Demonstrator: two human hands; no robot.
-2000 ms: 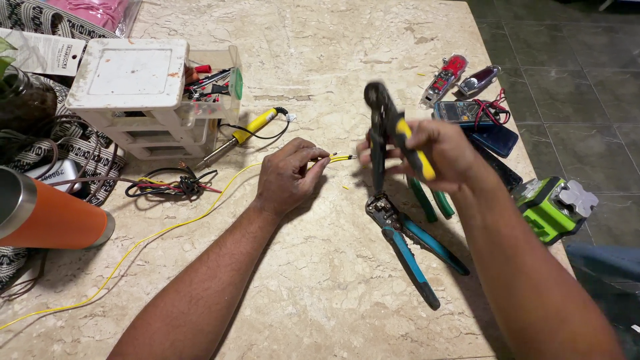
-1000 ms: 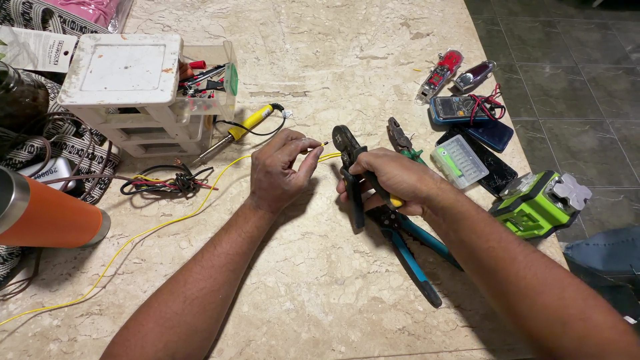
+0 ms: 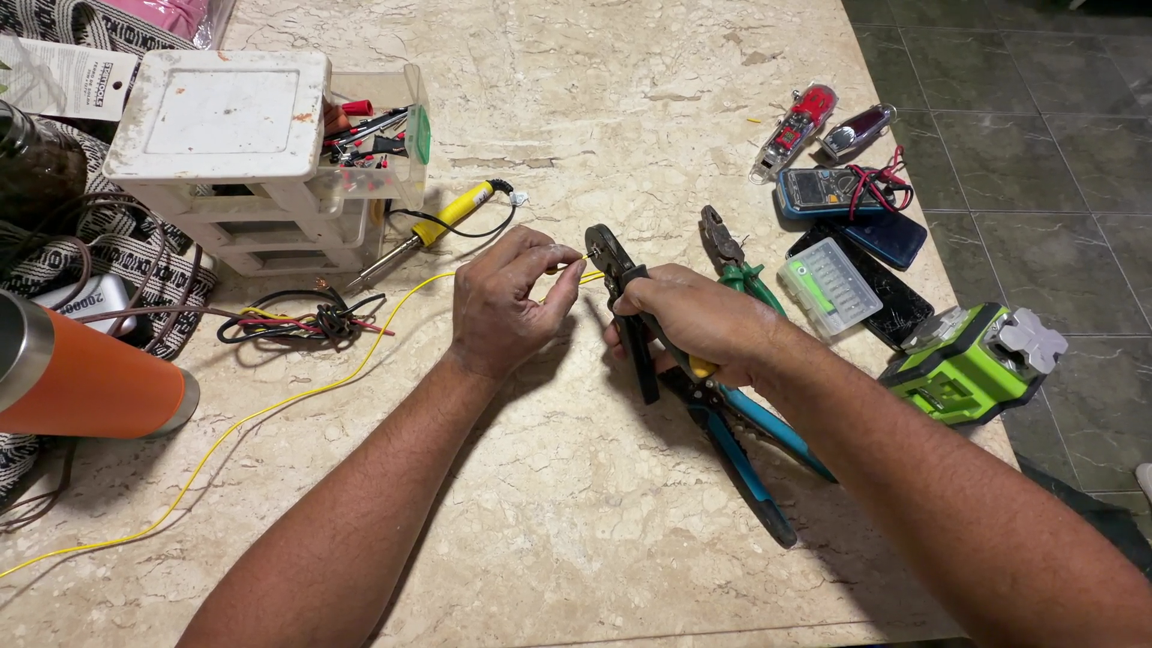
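Between thumb and forefinger, my left hand (image 3: 511, 301) pinches the end of a thin yellow wire (image 3: 310, 393), which trails off to the lower left. My right hand (image 3: 688, 319) is closed around the handles of black crimping pliers (image 3: 615, 256). Their jaws point up, with the wire's tip at them; whether it sits between the jaws I cannot tell. Under my right hand lie blue-and-black wire strippers (image 3: 740, 472), partly hidden. Just beyond that hand rest green-handled pliers (image 3: 727, 247).
On the left stand an orange tumbler (image 3: 90, 369), a white drawer unit (image 3: 220, 121), a soldering iron (image 3: 441, 220) and bundled wires (image 3: 310, 319). To the right lie a multimeter (image 3: 823, 192), a clear bit case (image 3: 830, 286), a cracked phone (image 3: 891, 301) and a green laser level (image 3: 967, 364).
The crimping pliers, raised and blurred two seconds ago, have come down and turned, and their jaws are now at the wire beside my left fingers.
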